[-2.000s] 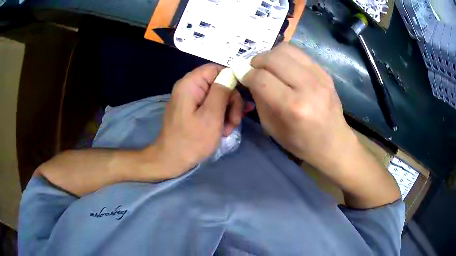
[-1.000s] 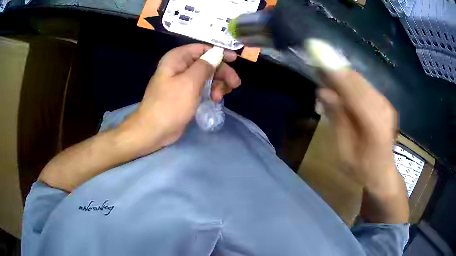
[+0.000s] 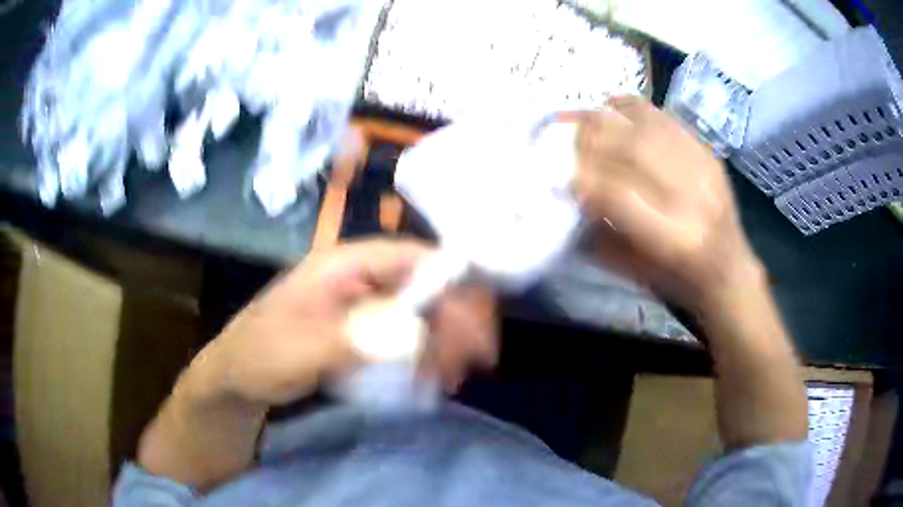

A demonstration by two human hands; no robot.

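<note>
A white housing (image 3: pixel 495 198), strongly blurred, is lifted above the orange fixture (image 3: pixel 335 203), whose black inner part is partly uncovered. My right hand (image 3: pixel 658 198) holds the housing at its right edge. My left hand (image 3: pixel 337 317) is below and left of it, with a pale finger cot on the thumb. A whitish bagged component (image 3: pixel 386 384) hangs blurred from my left hand. A white strip runs from the left fingers up to the housing; blur hides how they join.
A pile of white-clear bagged components (image 3: pixel 198 79) lies left of the fixture. A tray of tiny white pieces (image 3: pixel 505 59) is behind it. Grey perforated baskets (image 3: pixel 827 139) stand at right, beside a clear bag (image 3: pixel 708 99). Cartons (image 3: pixel 64 366) stand below on both sides.
The view has tilted up to the bench. The housing has come up out of the orange fixture. The right hand no longer has the mallet and has moved onto the housing.
</note>
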